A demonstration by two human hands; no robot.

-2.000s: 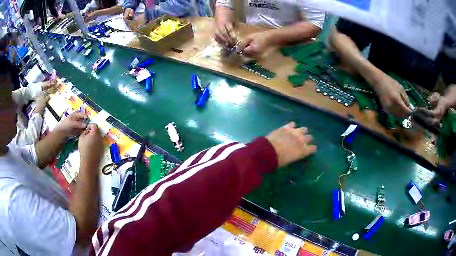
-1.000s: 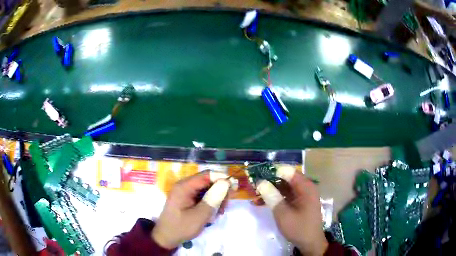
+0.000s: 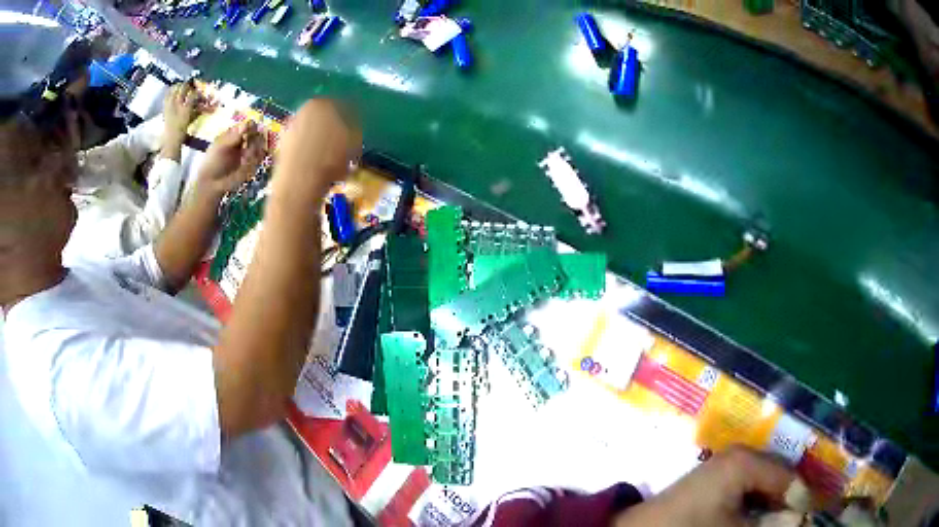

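Observation:
My left hand [image 3: 726, 489] is at the bottom right, below a maroon sleeve, with a cream finger cot on a bent digit. Its fingertips are blurred near the bottom edge, and I cannot tell what they hold. A small blurred patch beside them, at the bottom right corner, may be part of my right hand or a held piece; it is cut off by the edge. Green board strips [image 3: 412, 401] lie piled to the left of my left hand, some crossing others, on white and printed sheet.
The green conveyor belt [image 3: 700, 170] carries a blue battery [image 3: 688, 284] wired to a small board [image 3: 757, 239], a pale pink housing [image 3: 571, 189] and other blue cells. A person in a white shirt [image 3: 134, 381] works close on the left, a forearm raised. Black-handled tools lie beside the strips.
The view has swung left from both my hands to the neighbouring person and the strip pile. My hands now sit at the bottom right, partly cut off.

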